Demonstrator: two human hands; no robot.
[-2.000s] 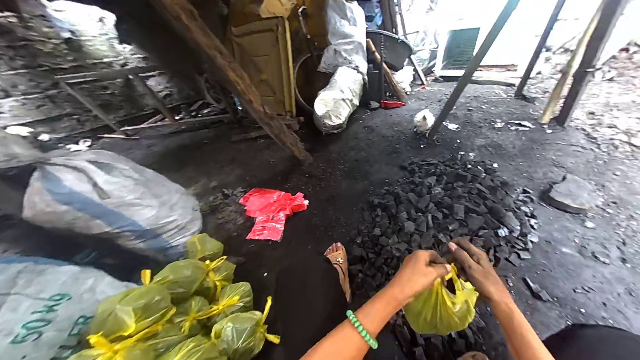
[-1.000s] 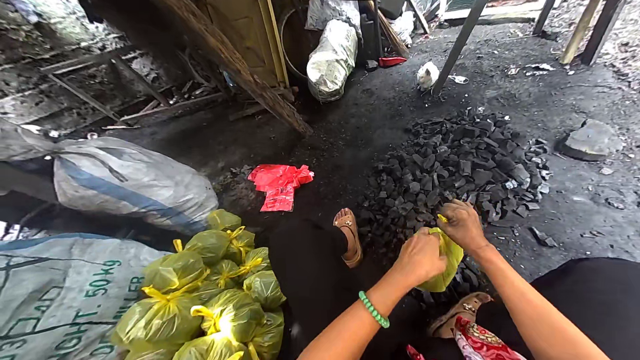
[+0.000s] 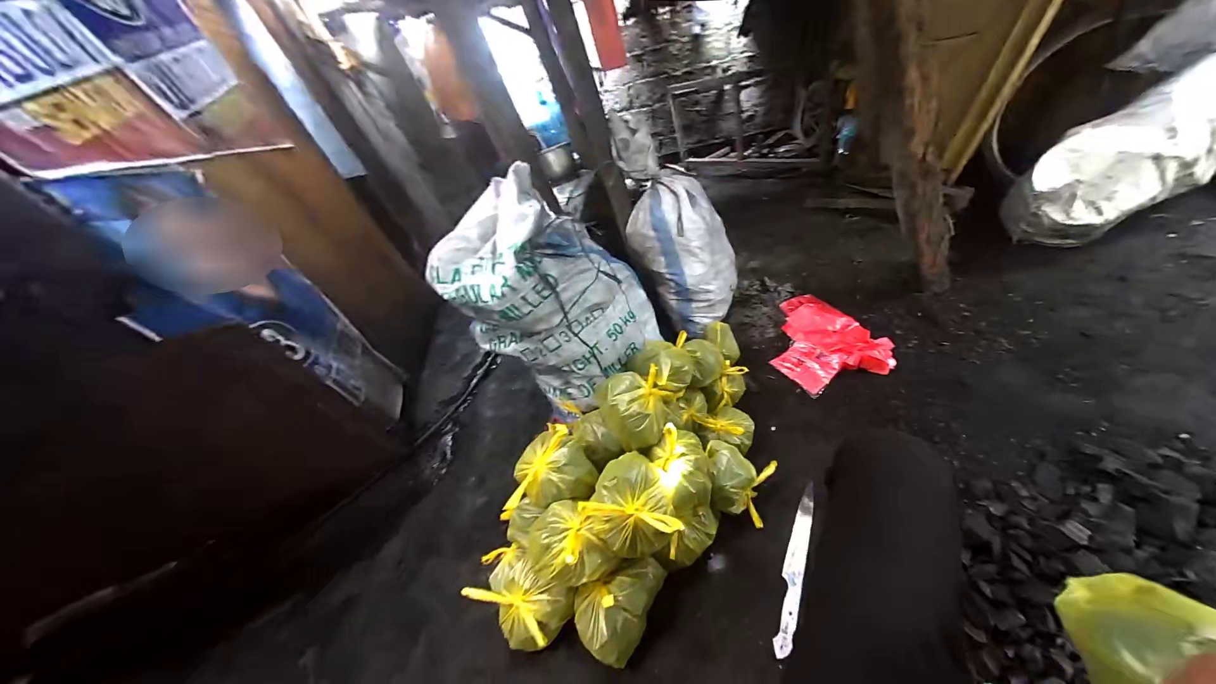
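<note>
At the lower right corner, a blurred sliver of skin, apparently my left hand (image 3: 1199, 669), overlaps a yellow plastic bag (image 3: 1130, 617); its grip is hidden. My right hand is out of view. The bag is in front of a heap of black charcoal pieces (image 3: 1092, 518). Several tied, filled yellow plastic bags (image 3: 632, 503) are piled on the dark ground at the centre. Right of them, beside my dark-clothed knee (image 3: 883, 551), lies a knife (image 3: 794, 570) with a pale handle.
A large printed woven sack (image 3: 570, 304) stands behind the pile, with another tied sack (image 3: 681, 247) beside it. A crumpled red plastic bag (image 3: 826, 344) lies near a wooden post (image 3: 917, 161). A dark panel with posters (image 3: 190, 399) borders the left; a pale bundle (image 3: 1121, 161) lies back right.
The view has swung strongly left, bringing the knife and the poster panel into sight. Both hands showed at the yellow bag before; now just a sliver of one shows.
</note>
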